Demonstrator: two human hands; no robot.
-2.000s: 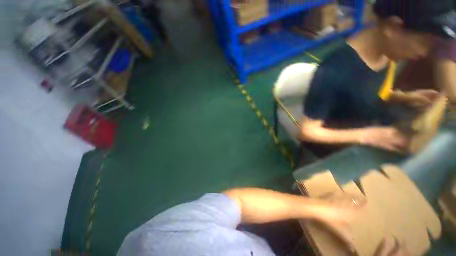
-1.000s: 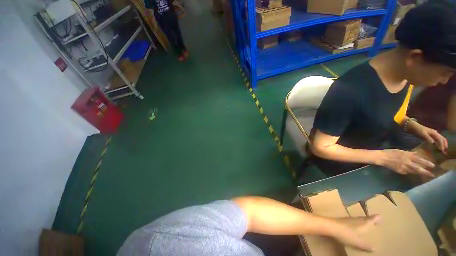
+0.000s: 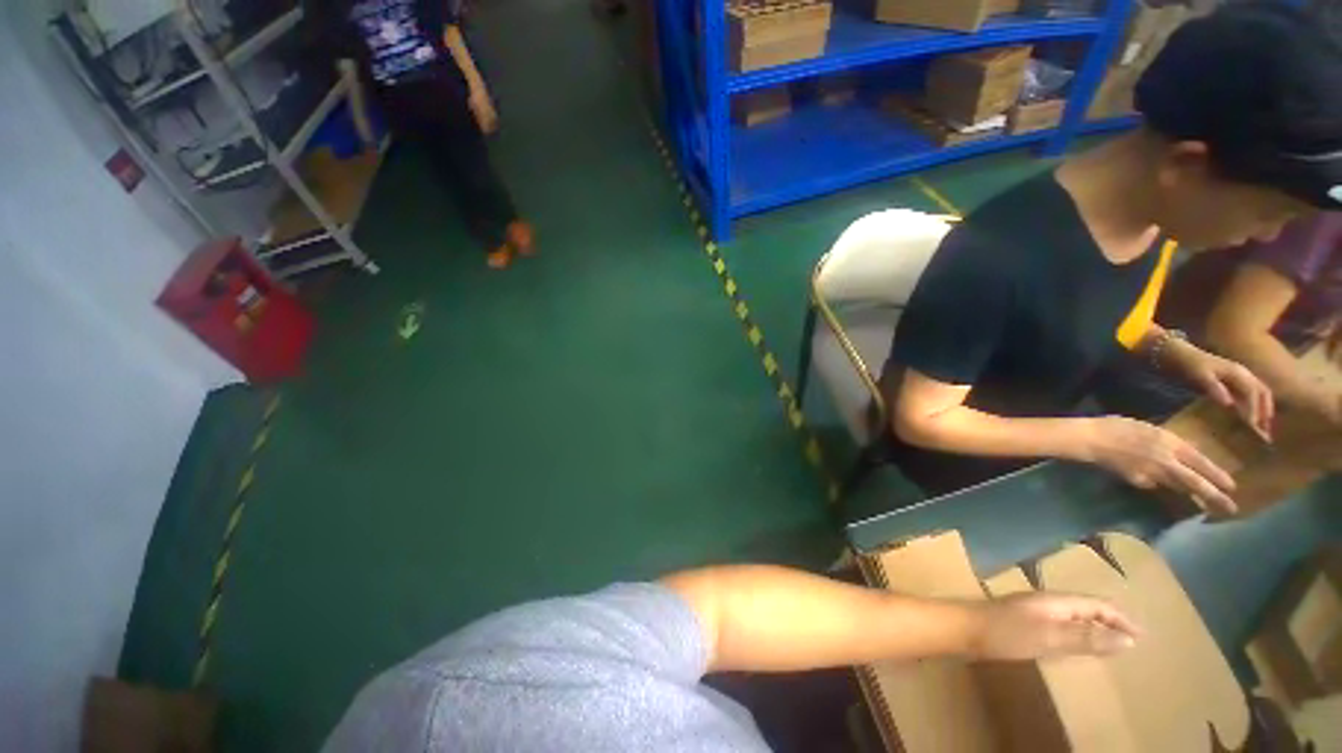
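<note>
A brown die-cut box blank (image 3: 1163, 611) lies on a stack of cardboard (image 3: 920, 566) at the lower right, on the corner of the dark green table. It has a rounded far corner and dark notches. My left hand (image 3: 1057, 627) reaches over it from the grey sleeve, fingers extended to the right. A panel (image 3: 1082, 714) below the hand looks partly raised along a crease; the hand covers part of it. My right hand is not in view.
A person in black (image 3: 1016, 294) sits across the table corner, both hands on cardboard. Another brown cardboard piece (image 3: 1310, 633) is at the right edge. A white chair (image 3: 883, 258), blue shelving (image 3: 839, 155), red box (image 3: 236, 312) and a walking person (image 3: 427, 103) are beyond.
My left hand has shifted slightly up and its fingers look closer together. A panel below it now looks raised. My right hand, partly seen earlier, is out of view. The walking person is nearer.
</note>
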